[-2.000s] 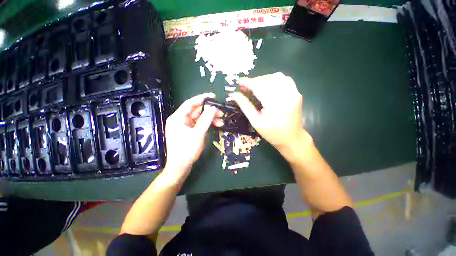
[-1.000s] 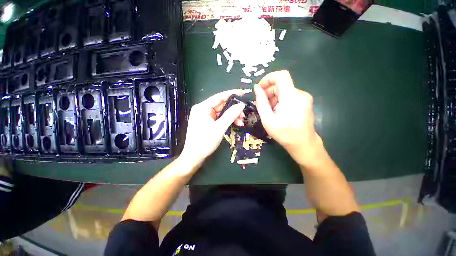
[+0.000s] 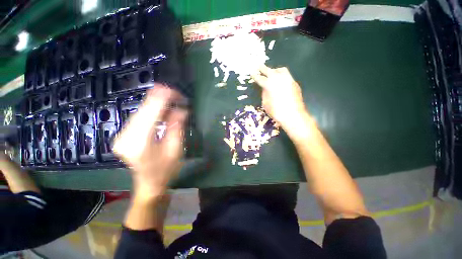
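Observation:
My left hand (image 3: 152, 136) is motion-blurred over the right end of the black blister tray (image 3: 96, 124); what it holds, if anything, cannot be made out. My right hand (image 3: 281, 93) reaches its fingertips to the near right edge of the heap of small white pieces (image 3: 237, 50); whether it pinches a piece is too small to tell. A few loose white pieces lie below that heap. The nearer heap of mixed tan, white and dark pieces (image 3: 248, 134) lies uncovered between my arms.
Printed tape (image 3: 228, 28) runs along the bench behind the white heap. A phone or small box (image 3: 319, 23) lies at the far edge. Stacked black trays (image 3: 448, 101) stand at the right. Another person's arm (image 3: 17, 177) shows at the far left.
My left hand has moved left from the middle to over the tray. My right hand has moved to the white heap. The black part is no longer visible between them.

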